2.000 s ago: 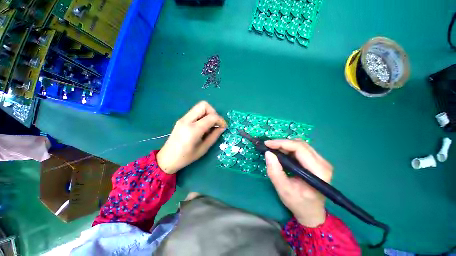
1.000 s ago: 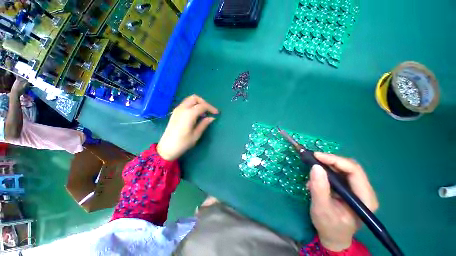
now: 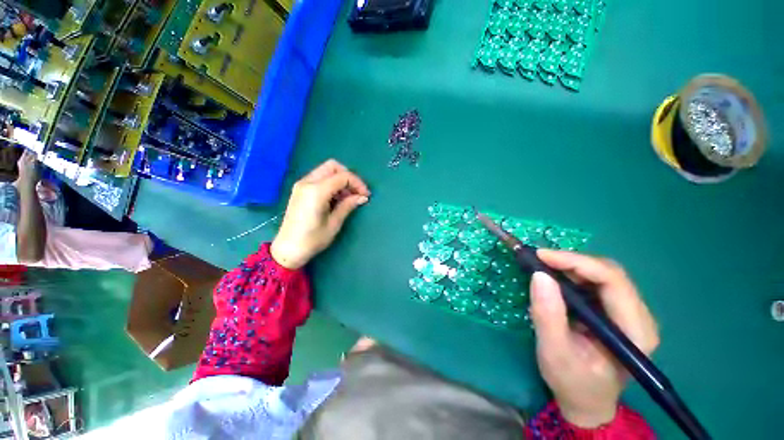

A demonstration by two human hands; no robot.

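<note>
The green PCB panel lies flat on the mat, with white patches at its left side. My right hand holds the black soldering iron like a pen. Its bare tip is over the panel's upper edge; contact cannot be told. My left hand is left of the panel, off it, thumb and forefinger pinched together. The thin solder wire runs up to this hand from the left; its end is hidden. Anything small between the fingertips is unclear. A dark pile of small leaded components lies above the left hand.
A second PCB panel lies at the back. A tub of silvery bits stands right rear. A blue bin with larger boards is at left, a black case behind. A person's arm and a cardboard box are beyond the bench edge.
The view has shifted. My left hand has moved left, away from the panel and iron tip. My right hand still holds the iron; its tip is now nearer the panel's upper edge.
</note>
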